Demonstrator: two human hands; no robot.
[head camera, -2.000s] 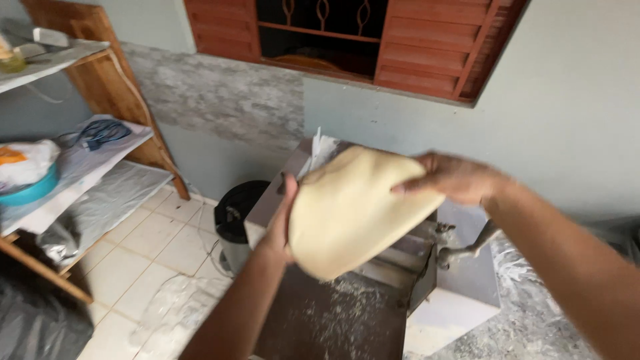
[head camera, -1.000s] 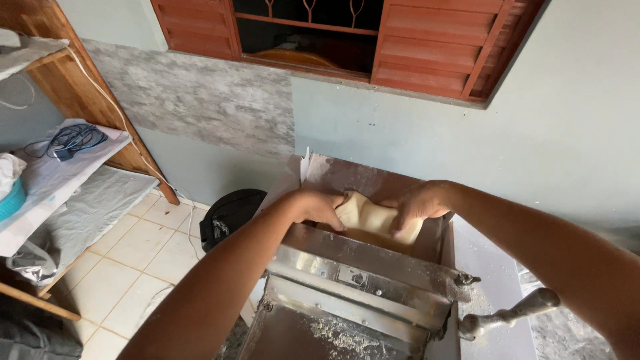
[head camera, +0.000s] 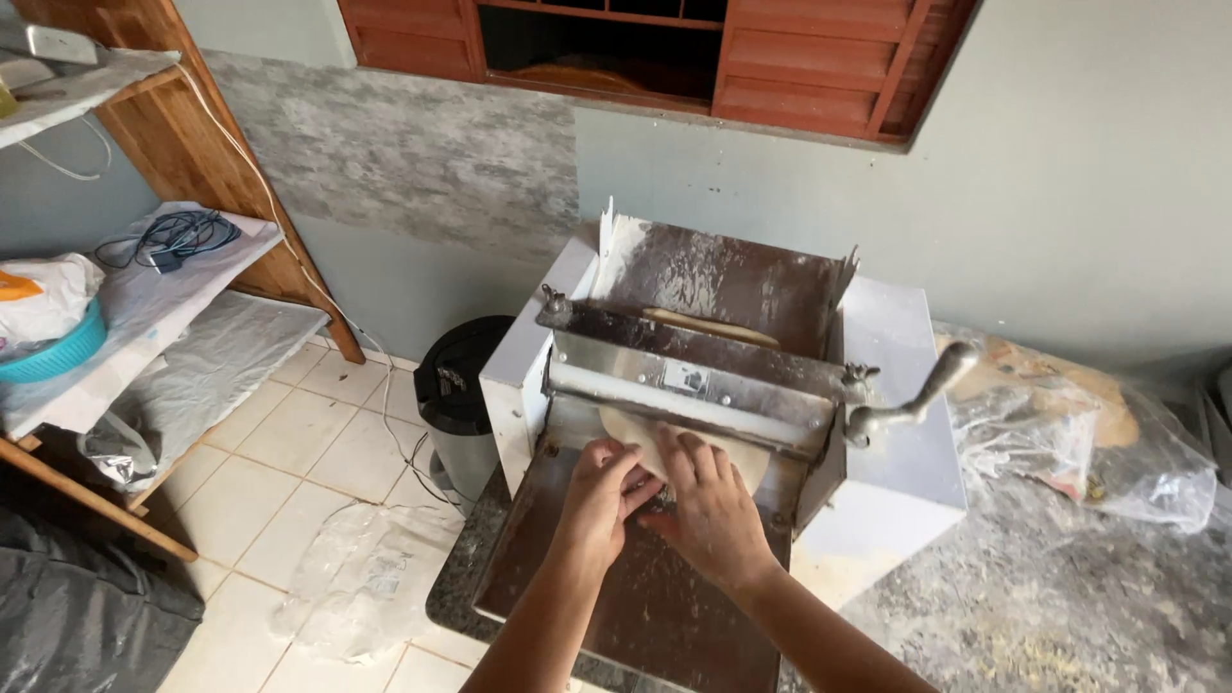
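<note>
A sheet of pale dough (head camera: 746, 462) comes out at the front of a dough sheeter (head camera: 693, 380), under its white roller. The dough's back edge shows behind the top bar, against the floury rear plate. My left hand (head camera: 606, 491) is at the sheet's front edge, thumb and fingertips around it. Over the dough's front part lies my right hand (head camera: 707, 500), its fingers bent and touching it; whether it grips is hidden. Both hands are above the brown front tray (head camera: 674, 606). A metal crank handle (head camera: 914, 399) sticks up on the sheeter's right side.
On the right, plastic bags (head camera: 1088, 443) lie on a granite-patterned counter (head camera: 1039, 587). A black-lidded bin (head camera: 462, 385) stands left of the machine, with a clear plastic bag (head camera: 366, 577) on the tiled floor. Wooden shelves (head camera: 202, 192) at left hold a turquoise basket (head camera: 58, 346) and a coiled cable (head camera: 183, 236).
The dough was held up in both hands, then put down behind the top bar; now most of it shows at the front. Both hands have moved from the rear plate to the front tray.
</note>
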